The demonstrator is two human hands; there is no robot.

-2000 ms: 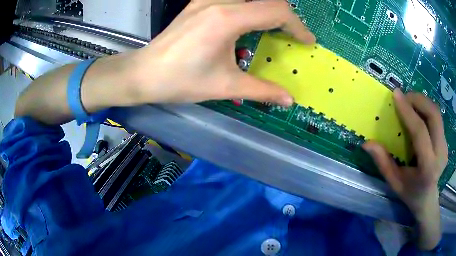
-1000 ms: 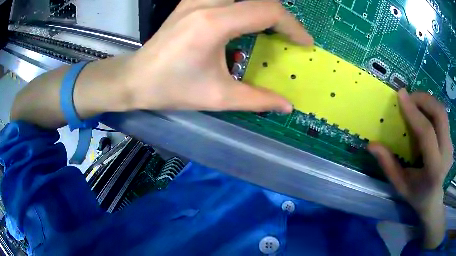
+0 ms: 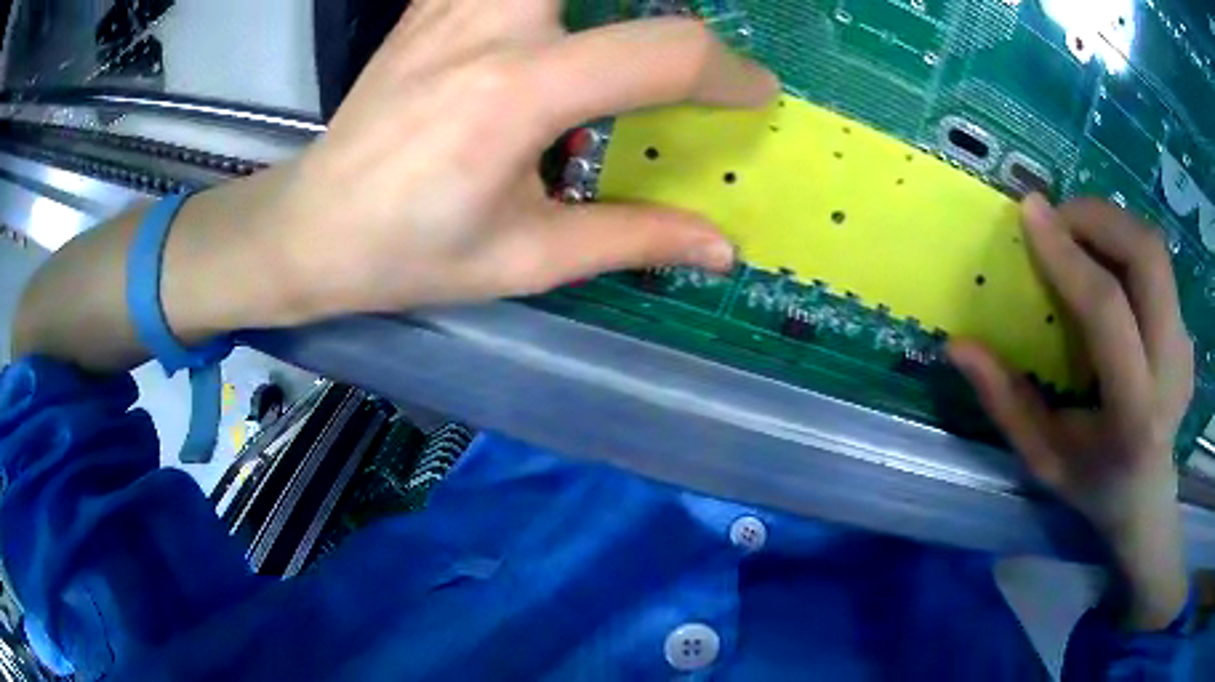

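A yellow insulating sheet (image 3: pixel 866 220) with small holes and a notched near edge lies flat over the green circuit board (image 3: pixel 853 53). My left hand (image 3: pixel 453 173), with a light blue wrist strap (image 3: pixel 149 287), holds the sheet's left end, thumb at the near edge and a finger at the far edge. My right hand (image 3: pixel 1113 346) holds its right end, thumb at the near edge and fingers at the far corner. The fingers hide parts of both ends. I cannot tell if the sheet fully touches the board.
A metal rail (image 3: pixel 640 400) runs along the board's near side, close to my blue jacket. Red and silver round parts (image 3: pixel 580 163) stand at the sheet's left end. A dark ribbed rack (image 3: pixel 320 466) with green boards is low at the left. A chain track (image 3: pixel 147 149) lies behind my left forearm.
The sheet, board and both hands appear shifted left and slightly up in the picture, along with the surroundings. Both hands keep their hold on the sheet's ends.
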